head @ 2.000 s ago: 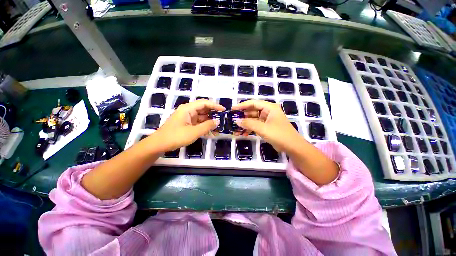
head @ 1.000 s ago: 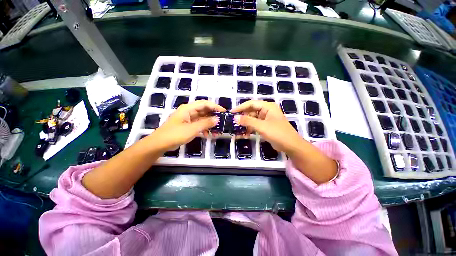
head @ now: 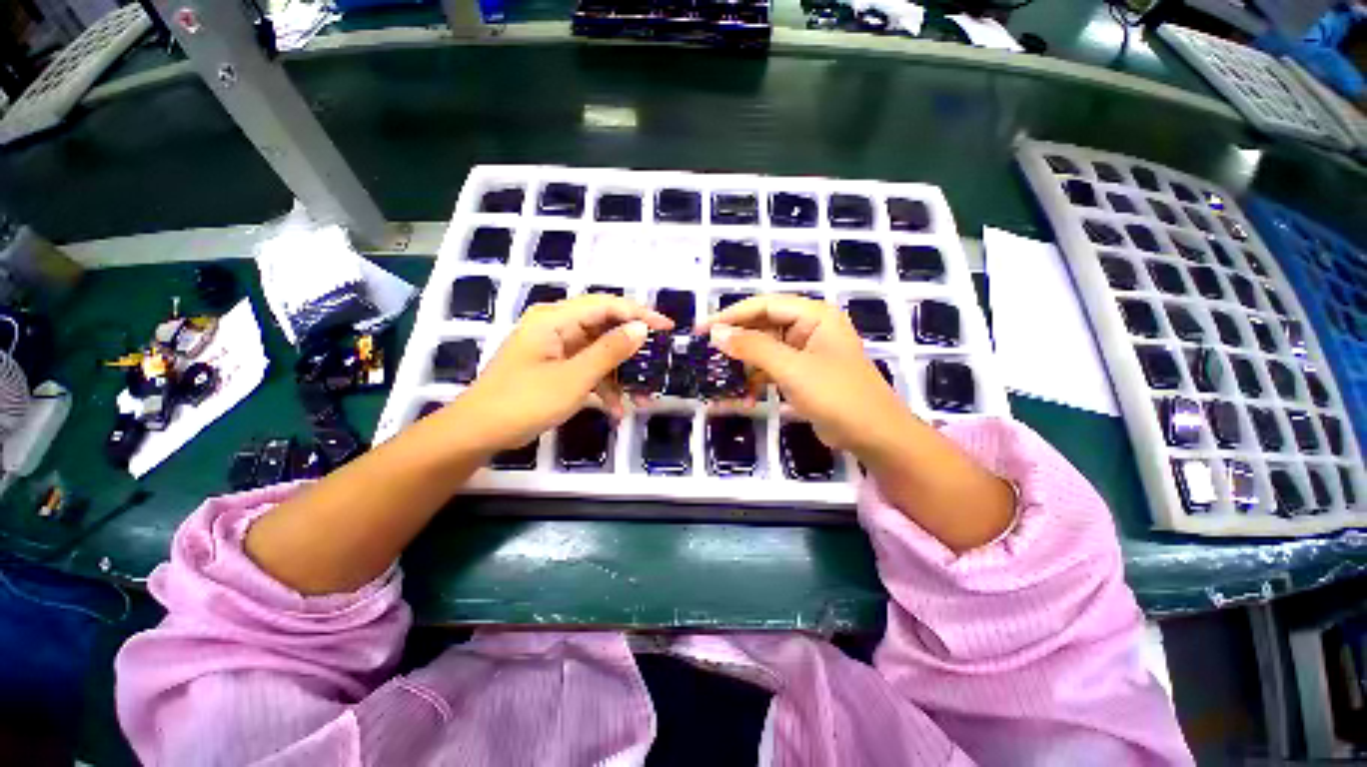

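Note:
My left hand (head: 567,367) holds a black watch unit (head: 648,364) above the middle of the white foam tray (head: 705,489). My right hand (head: 795,360) holds a second black unit (head: 715,367) beside it. The two units are close together; I cannot tell if they touch. Their faces are turned up and show faint small marks. My thumbs lie at their upper edges, and my other fingers are partly hidden beneath. The tray holds rows of black units, with two empty pockets (head: 642,255) in the second row. My hands and forearms hide some pockets.
A white paper sheet (head: 1046,322) lies right of the tray, then a second filled tray (head: 1147,450) and a blue tray (head: 1319,255). At left are a clear bag (head: 323,285), loose black parts (head: 285,462) and small parts on white paper (head: 203,397). A metal upright (head: 285,128) stands behind.
My thumbs have moved from the fronts of the two units towards their upper edges, so more of both faces shows. The hands stay in nearly the same place.

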